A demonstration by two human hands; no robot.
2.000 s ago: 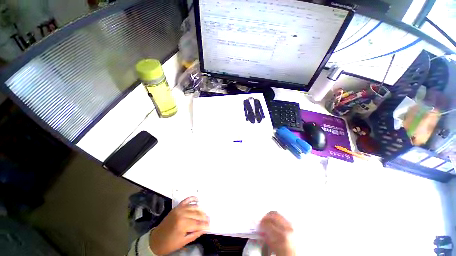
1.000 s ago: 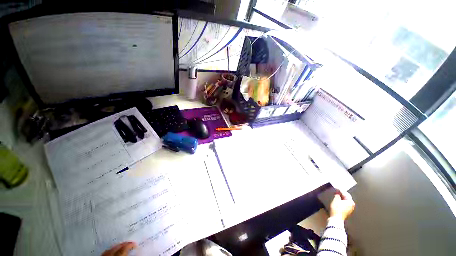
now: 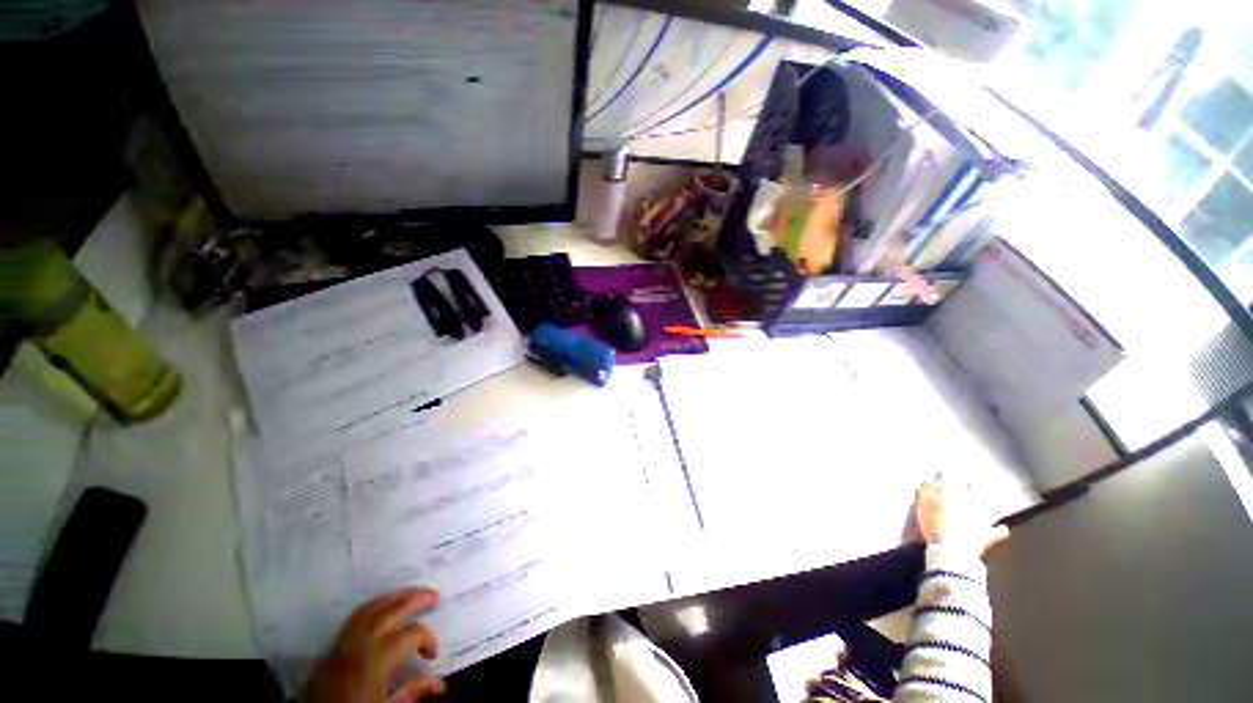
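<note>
White printed sheets (image 3: 454,508) lie on the desk in front of me, some overlapping; one at the back left bears black blots. My left hand (image 3: 378,652) is at the bottom left, fingers apart over the lower edge of the printed sheets, holding nothing that I can see. More white paper (image 3: 783,453) lies on the right, overexposed. My right hand (image 3: 948,515) is at the right front edge of this paper; its fingers are washed out, so whether it grips a sheet is not clear.
A blue stapler-like object (image 3: 570,353) lies beside a black mouse (image 3: 616,321) on a purple pad (image 3: 671,295). An orange pen (image 3: 701,331) lies right of it. A file rack (image 3: 852,305) stands behind. A green bottle (image 3: 103,343) and black phone (image 3: 85,563) are at left.
Since one second ago, my right hand has moved from below the desk's front edge up onto the right-hand paper. More of my left hand shows, fingers spread. The view has shifted slightly left.
</note>
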